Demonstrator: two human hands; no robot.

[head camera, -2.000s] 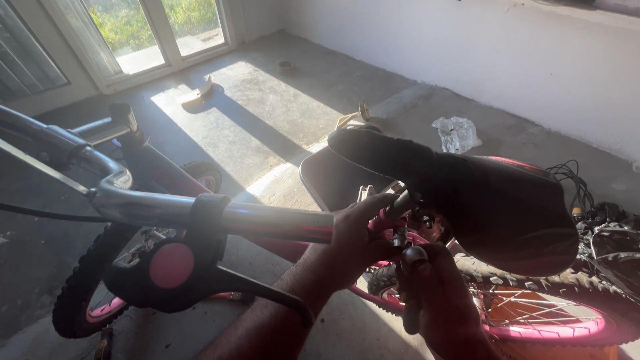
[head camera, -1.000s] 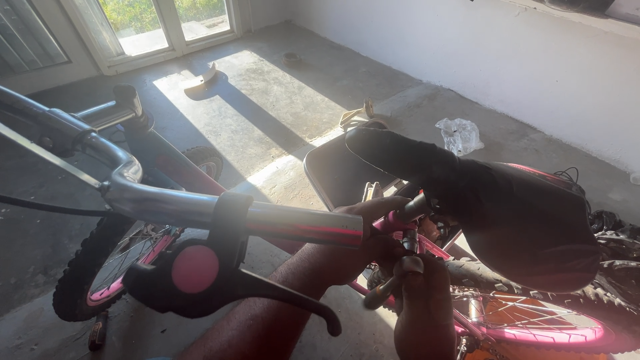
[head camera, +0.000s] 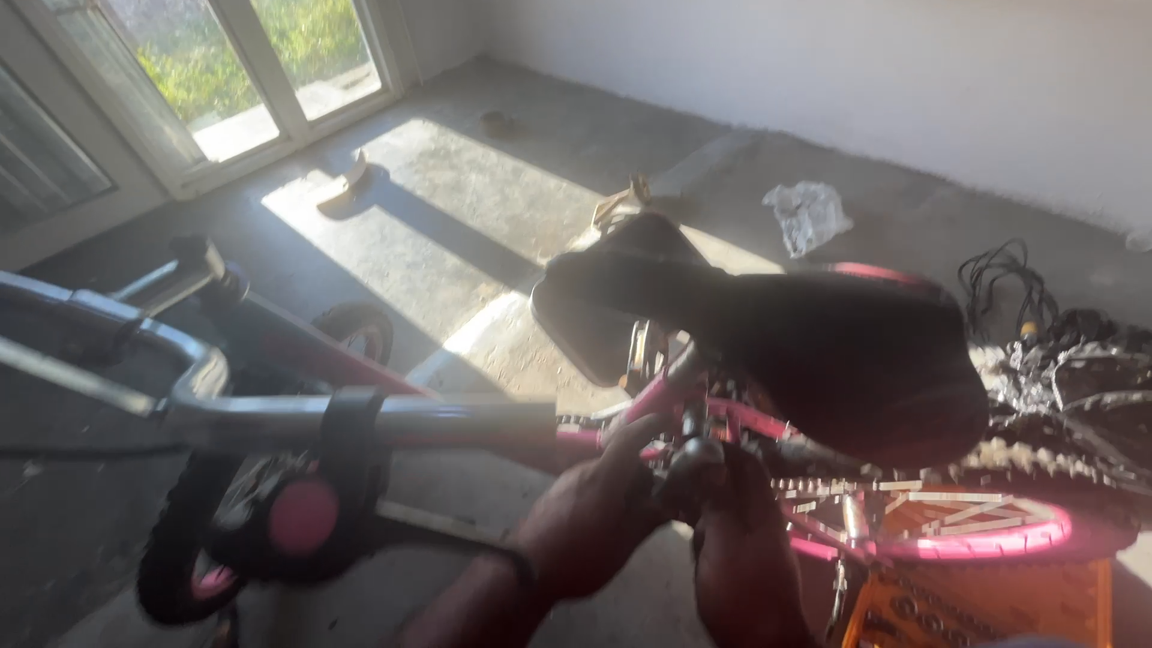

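A small bicycle with a pink frame (head camera: pixel 668 387) stands before me, its black saddle (head camera: pixel 837 360) at centre right and its silver handlebar (head camera: pixel 450 423) at the left. Clamped on the bar is a black brake lever mount with a pink disc (head camera: pixel 303 519). Just below the saddle, my left hand (head camera: pixel 585 513) has its fingers against the pink frame near the seat post. My right hand (head camera: pixel 742 540) is closed around a dark metal part with a rounded silver end (head camera: pixel 702 453), likely a tool; blur and shadow hide its exact kind. Both hands are close together.
An orange case (head camera: pixel 981 612) with metal pieces lies at the bottom right, by the pink-rimmed rear wheel (head camera: pixel 981 540). Black cables (head camera: pixel 1008 279) and crumpled clear plastic (head camera: pixel 808 216) are on the concrete floor. A curved pale piece (head camera: pixel 346 187) lies near the glass door.
The hands stay together below the saddle. My left hand has shifted from beside the handlebar's end to lower on the pink frame.
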